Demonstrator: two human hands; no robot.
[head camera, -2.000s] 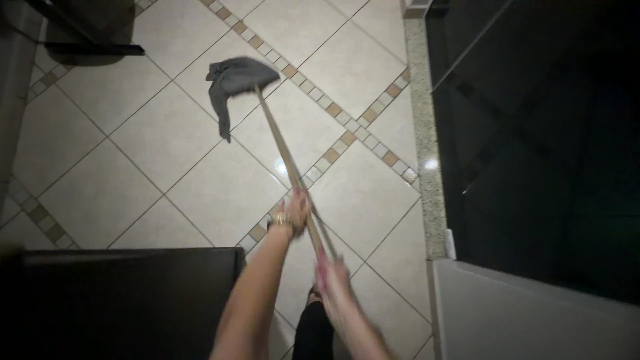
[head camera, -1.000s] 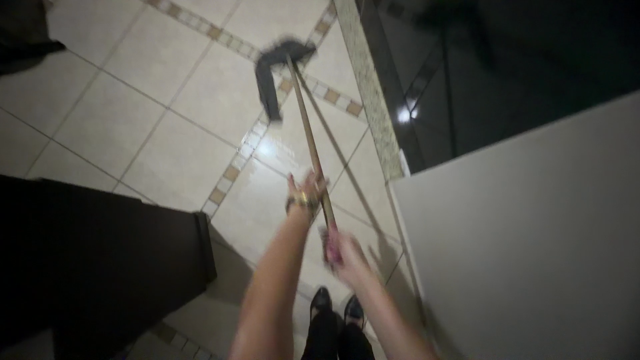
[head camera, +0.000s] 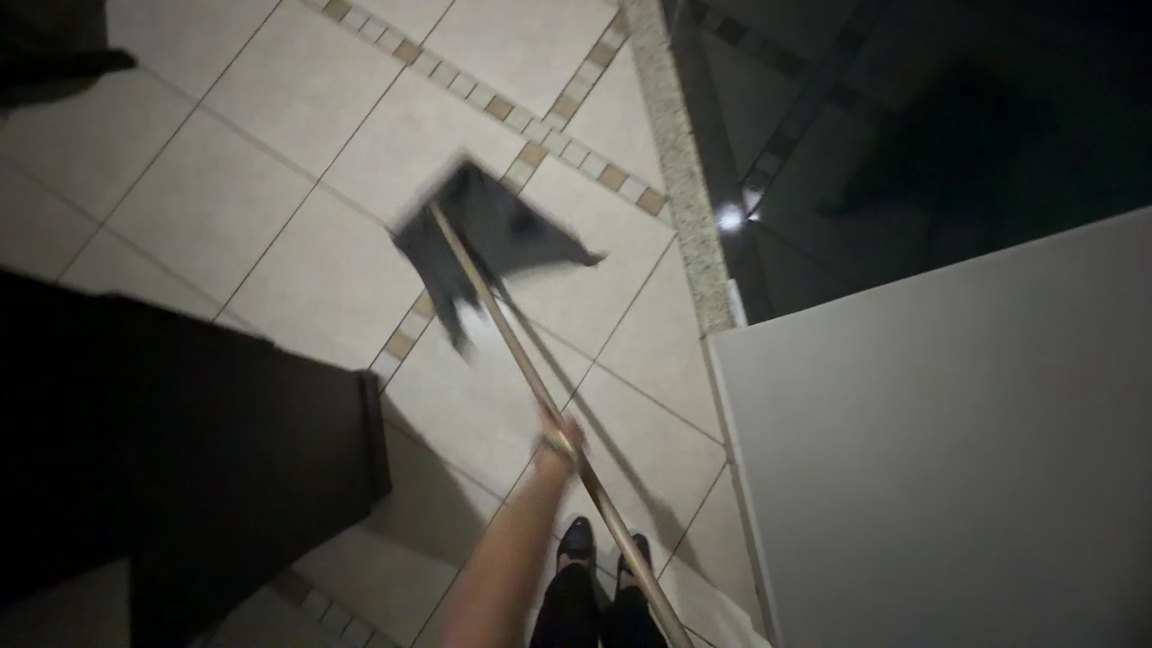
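A long wooden pole (head camera: 516, 346) slants from the bottom edge up to a dark grey cloth (head camera: 504, 225), which lies spread around the pole's far end on the tiled floor. My left hand (head camera: 562, 438), blurred and with a band at the wrist, grips the pole around its middle. The pole's near end runs out of the picture at the bottom. My right hand is outside the view.
Cream floor tiles (head camera: 297, 261) with mosaic strips surround the cloth. A dark piece of furniture (head camera: 225, 423) stands at the left. On the right are a granite sill (head camera: 679, 162), a dark glass pane (head camera: 864, 162) and a pale wall (head camera: 945, 432). My black shoes (head camera: 577, 540) are below.
The cloth has gone from a narrow, folded shape to a wider spread and lies nearer to my feet. My right hand, on the pole in both earlier frames, is out of view.
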